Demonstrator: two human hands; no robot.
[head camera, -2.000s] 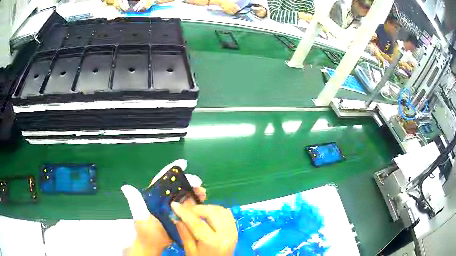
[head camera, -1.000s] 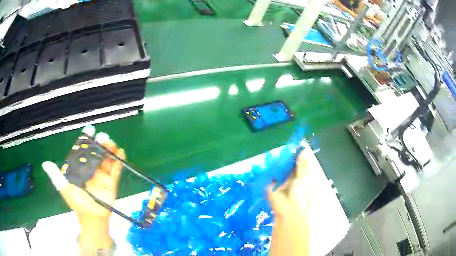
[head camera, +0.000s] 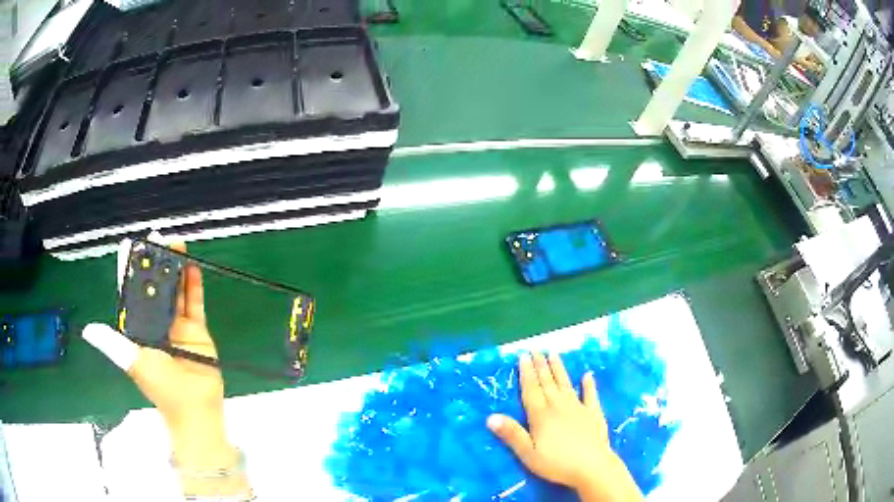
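Observation:
My left hand (head camera: 184, 368), with white finger cots, holds a bare black phone middle frame (head camera: 152, 294) over the green surface. Its solid camera end with yellow-gold spots is at my palm, and its open window points right. My right hand (head camera: 564, 422) lies palm down with fingers spread on the peeled blue film pile (head camera: 422, 422); no separate object shows in it. The pile rests on a white sheet (head camera: 701, 392). A filmed frame (head camera: 569, 251) lies on the green surface beyond my right hand. Another filmed frame (head camera: 34, 338) lies at the far left.
A tall stack of black blister trays (head camera: 211, 108) stands at the upper left. White posts (head camera: 686, 69) and metal fixtures (head camera: 814, 314) stand at the right. Frames (head camera: 526, 17) lie at the far side. A person's arm shows at the top right.
My right hand has let go of the blue film it held and come down flat on the pile. My left hand still holds the bare frame, now turned more level. The view has shifted.

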